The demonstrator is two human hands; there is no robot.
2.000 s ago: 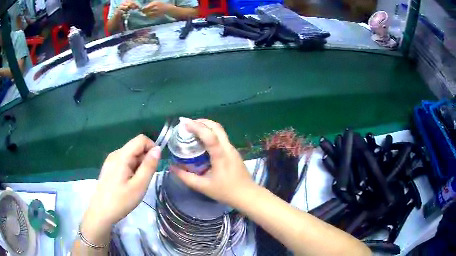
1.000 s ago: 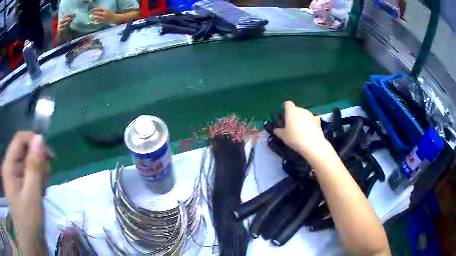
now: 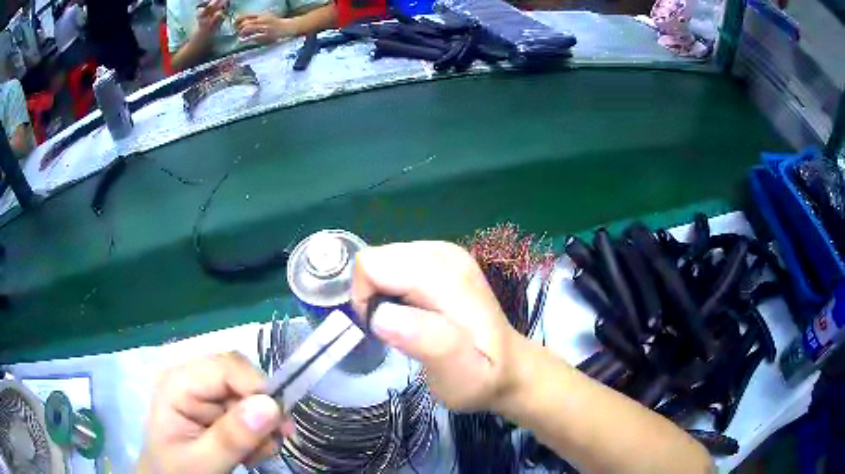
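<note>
My left hand (image 3: 218,417) pinches a flat, shiny metal band (image 3: 320,356) with a dark lengthwise line, possibly two strips side by side. The band slants up to the right. My right hand (image 3: 435,319) is closed on a dark piece, apparently a black sleeve (image 3: 378,307), at the band's upper end. The fingers hide most of it, and I cannot tell whether the band is inside. The can (image 3: 322,267) stands behind my hands. Curved metal bands (image 3: 357,430) lie below. Loose black sleeves (image 3: 662,296) are piled at right.
Black wires with reddish ends (image 3: 505,250) lie right of the can. A sleeved band (image 3: 245,268) lies on the green belt (image 3: 519,130). A fan (image 3: 18,421) and green spool (image 3: 74,424) stand far left, a blue bin (image 3: 788,227) far right. A person sits opposite.
My right hand has come from the sleeve pile to the metal band's end, with a dark piece in its fingers. My left hand has brought the band in from the left. The view has shifted.
</note>
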